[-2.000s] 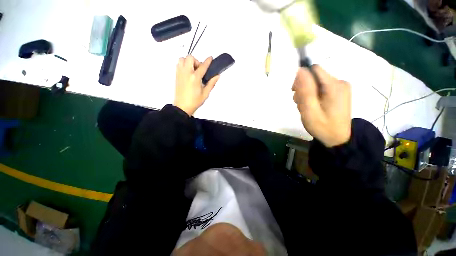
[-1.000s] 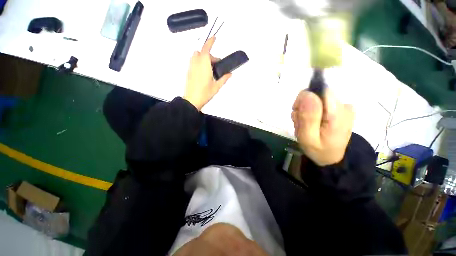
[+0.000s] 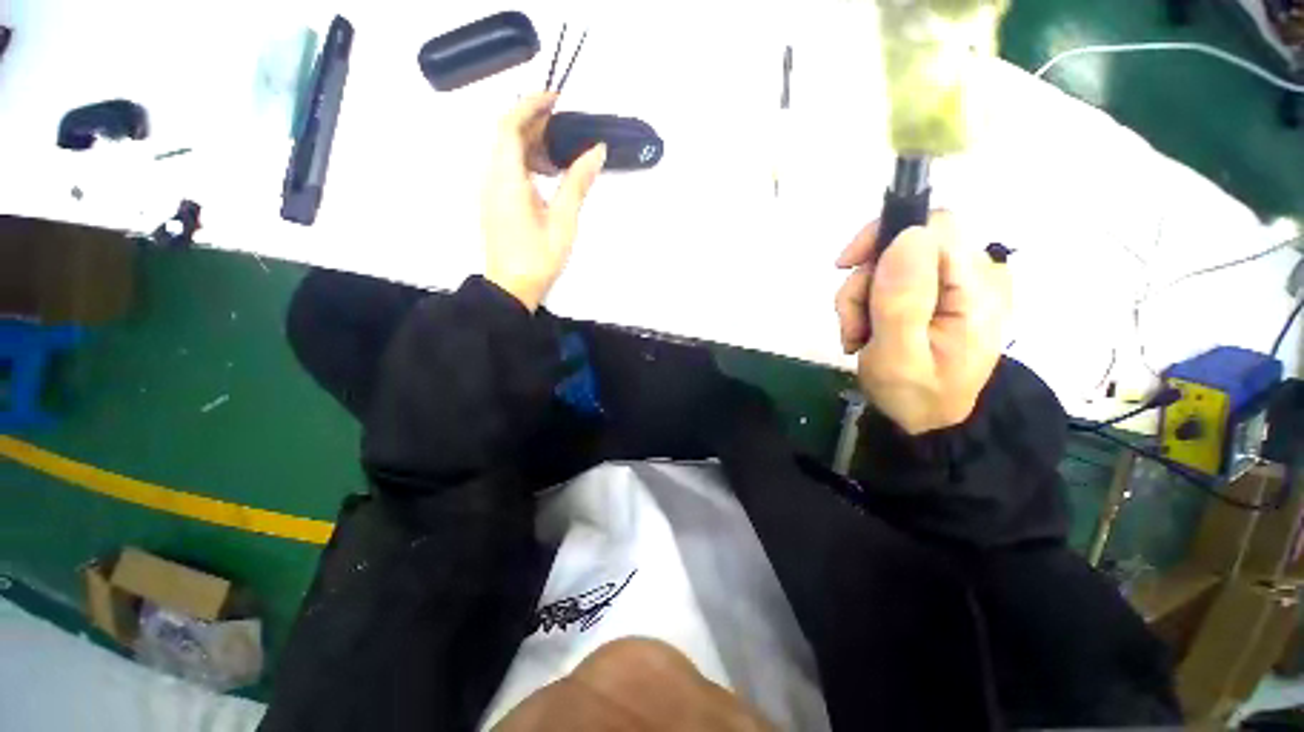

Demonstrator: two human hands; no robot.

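My left hand [image 3: 532, 208] holds a black rounded device housing [image 3: 618, 140] on the white bench, fingers at its left end and thumb along its near side. A small light mark shows at its right end. My right hand [image 3: 927, 318] grips the black handle of a mallet [image 3: 940, 86], its bulky pale yellow head raised over the bench and cut off by the top edge. Tweezers [image 3: 566, 60] lie just beyond my left fingertips. A second black housing [image 3: 479, 50] lies beyond them to the left.
A long black strip [image 3: 318, 126] lies beside a teal block [image 3: 282, 79]. Another black piece [image 3: 103, 125] and a small dark part [image 3: 180, 222] lie far left. A slim tool [image 3: 785, 80] lies between my hands. A soldering station [image 3: 1213, 411] with leads stands at right.
The housing in my left hand has turned from slanted to nearly level. The mallet has stayed raised in my right hand. A small dark piece now shows right of my right hand.
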